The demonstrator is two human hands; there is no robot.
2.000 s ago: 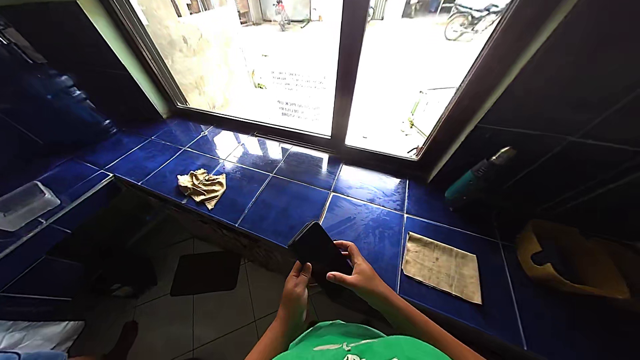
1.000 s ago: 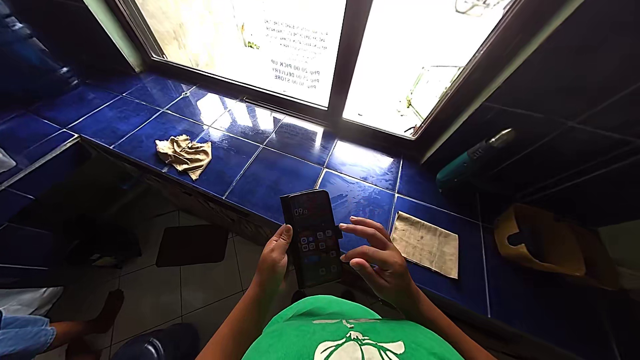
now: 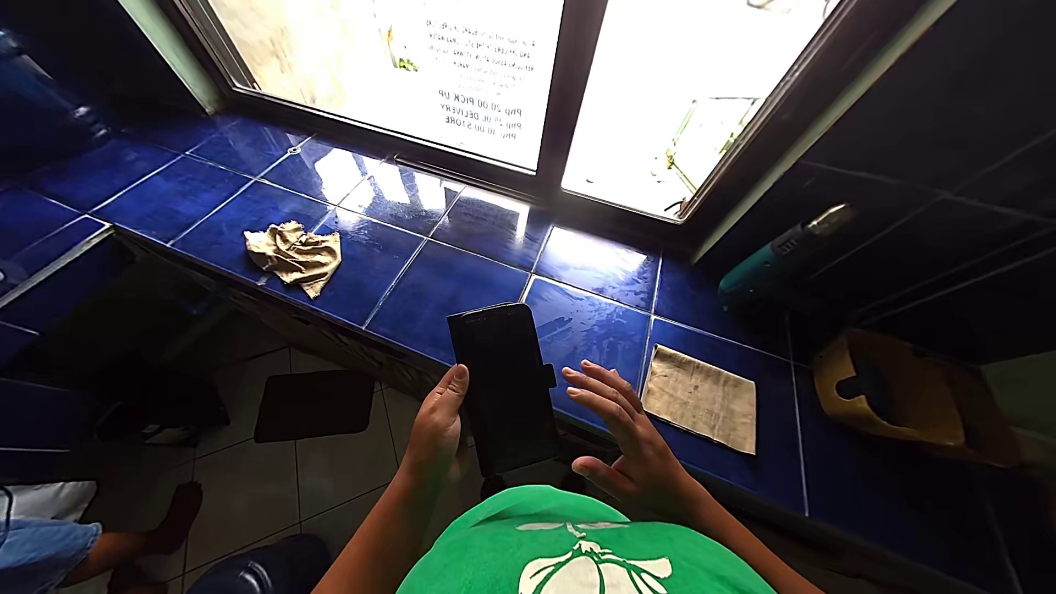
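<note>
My left hand grips the left edge of a smartphone in a black flip case, its thumb along the side and its other fingers hidden behind. The phone's screen is dark. Just right of the phone, my right hand is apart from it with fingers spread and nothing held. A crumpled tan cloth lies on the blue tiled counter at the left. Beyond my right hand, a folded beige cloth lies flat on the same counter.
A teal bottle and a yellow plastic container are at the right. The window frame borders the counter's far side. A dark mat lies on the tiled floor. Another person's leg shows at lower left.
The phone's screen was lit one second ago and is now dark. Two seconds ago both hands touched the phone; the right hand has since come away from it.
</note>
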